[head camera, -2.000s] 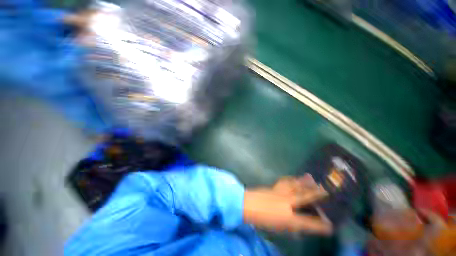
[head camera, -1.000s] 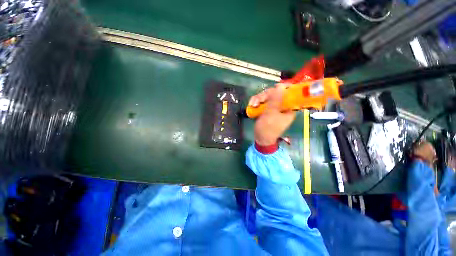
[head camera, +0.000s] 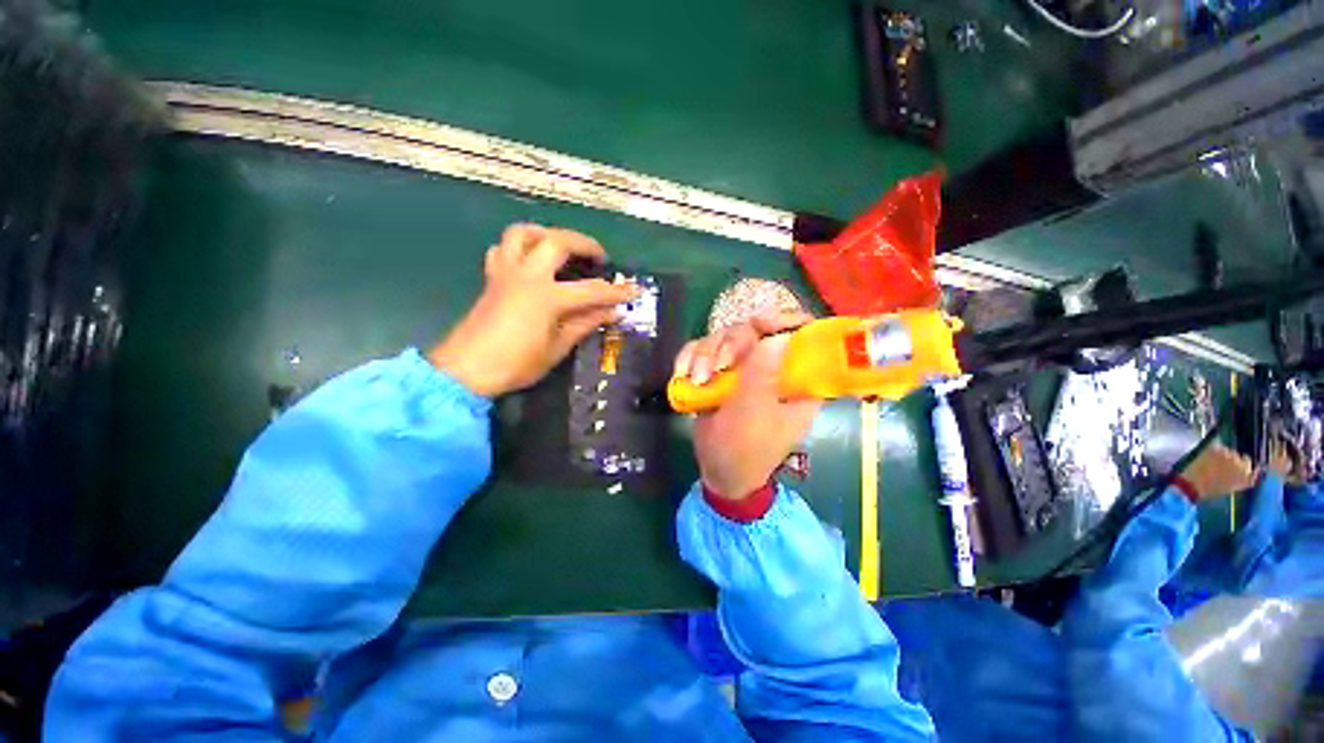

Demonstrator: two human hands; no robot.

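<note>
A black device housing (head camera: 603, 414) with a blue-white board at its top end and small gold spots lies on a flat black pad (head camera: 546, 450). My left hand (head camera: 530, 312) has its fingertips on the board end of the housing. My right hand (head camera: 748, 407) grips the orange electric screwdriver (head camera: 871, 356) just right of the housing, its front end pointing left towards it. The bit tip is too small or dark to make out. A round dish of silvery grains (head camera: 757, 301) sits behind my right hand, partly covered.
A pale rail (head camera: 479, 150) crosses behind. Red bag (head camera: 883, 250) stands beside a dark post. A yellow tape strip (head camera: 870, 508), white pen (head camera: 953, 479) and black housing (head camera: 1019, 457) lie right. Stacked trays (head camera: 66, 290) stand left. Another person's hand (head camera: 1217, 470) shows at right.
My left hand has come into view from outside the last frame and onto the housing's board end. My right hand still holds the screwdriver. The round dish now shows behind it.
</note>
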